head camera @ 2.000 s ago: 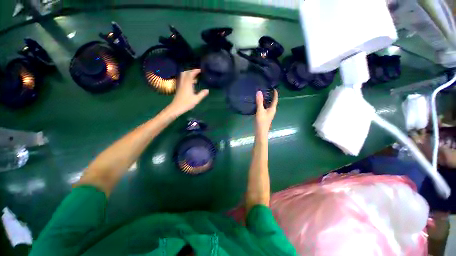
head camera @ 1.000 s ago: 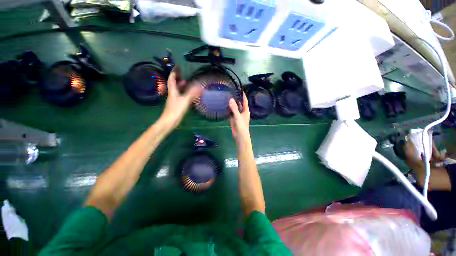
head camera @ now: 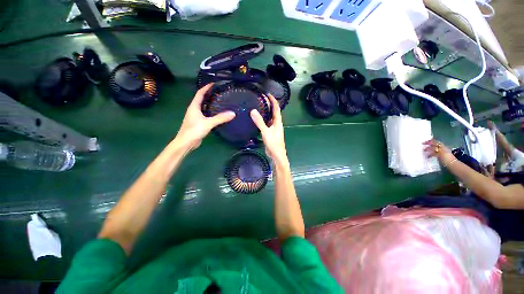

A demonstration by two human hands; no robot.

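Observation:
A black clip fan (head camera: 237, 118) is held up between both my hands, its round ribbed head towards me and its oval clip loop pointing away. My left hand (head camera: 201, 119) grips the left rim with the thumb on the front. My right hand (head camera: 269, 127) grips the right rim, thumb also on the front. Another fan (head camera: 248, 172) lies on the green bench (head camera: 322, 189) just below the held one. Part of a further fan (head camera: 279, 89) shows behind my right hand.
More fans lie in a row at left (head camera: 133, 84) and right (head camera: 322, 99). A bottle (head camera: 40, 157) and white scrap (head camera: 43, 238) lie left. Another person's hand (head camera: 438, 150) touches a white stack (head camera: 409, 144). A socket box (head camera: 339, 11), cable and pink bag (head camera: 390, 252) are near.
The view has shifted. The held fan has turned so its head faces me more squarely, and both hands now grip its rim. Another person's hand has come to the white stack.

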